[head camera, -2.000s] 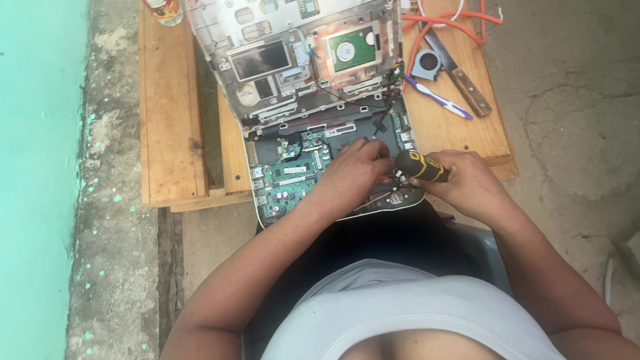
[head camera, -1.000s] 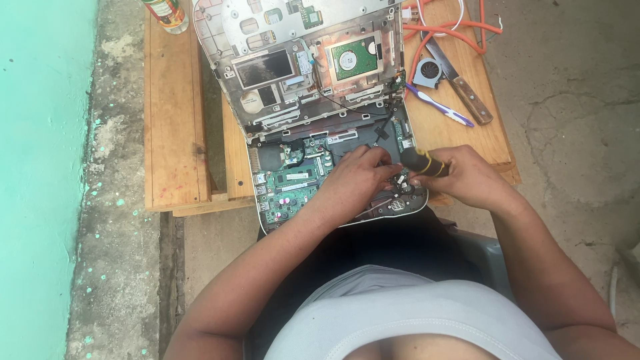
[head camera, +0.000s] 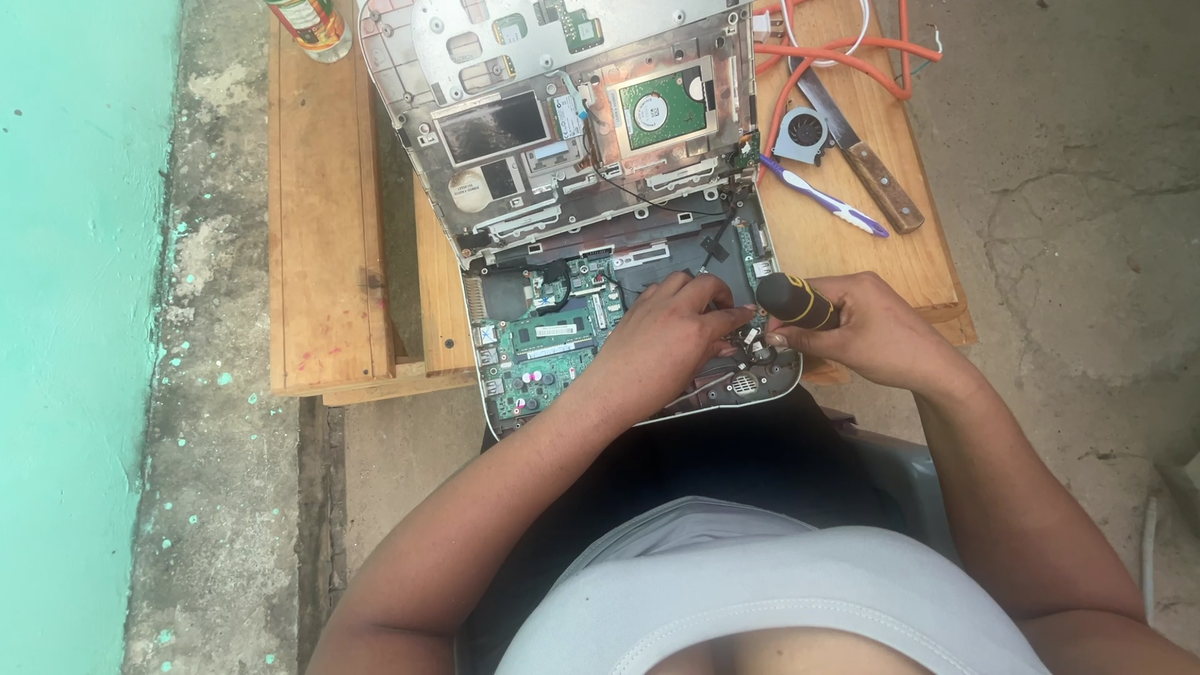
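Observation:
An opened laptop base lies across my lap and the bench edge, its green circuit board showing at the left. The raised cover half carries a hard drive and leans back. In my right hand is a screwdriver with a black and yellow handle, held over the base's right side; its tip is hidden. My left hand reaches into the base, fingertips at small parts and wires beside the screwdriver. Whether those fingers grip anything cannot be told.
On the wooden bench at the right lie a small cooling fan, a toothbrush, a wooden-handled knife and orange cable. A glass jar stands at the upper left, near the green wall.
The screwdriver's handle has tilted since the earlier frames, its butt end now pointing more to the left. My left hand remains in the laptop base, with only small finger movements.

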